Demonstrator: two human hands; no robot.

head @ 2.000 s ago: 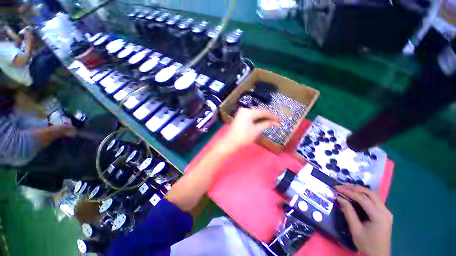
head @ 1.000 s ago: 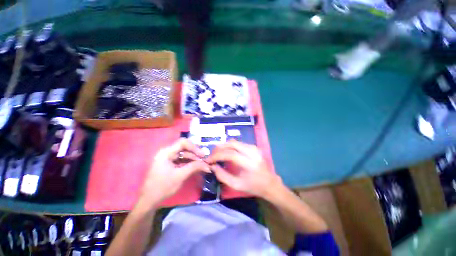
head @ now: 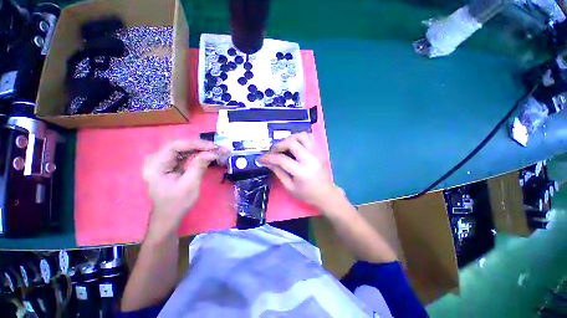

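A black and silver camera body [head: 252,133] lies on its side on the pink-red mat [head: 124,205], its plastic-wrapped grip [head: 252,200] towards me. My left hand [head: 180,174] is at the camera's left end, thumb and fingers close together; whether a small part is between them cannot be told. My right hand [head: 301,168] has its fingertips on the camera's face, beside a pale round disc [head: 241,163]. A white tray [head: 261,46] with black discs and clear pieces sits just behind the camera.
An open carton [head: 179,74] holds screws and black parts at the back left. The dark driver [head: 248,25] hangs over the tray. Other cameras [head: 28,161] stand at left. A cord [head: 475,158] crosses the bench at right. A large open carton [head: 429,242] is below the bench edge.
Over two seconds my left hand has gone from the screw carton to the camera. Since the last frame my hands have moved apart, and the view is nearer the mat.
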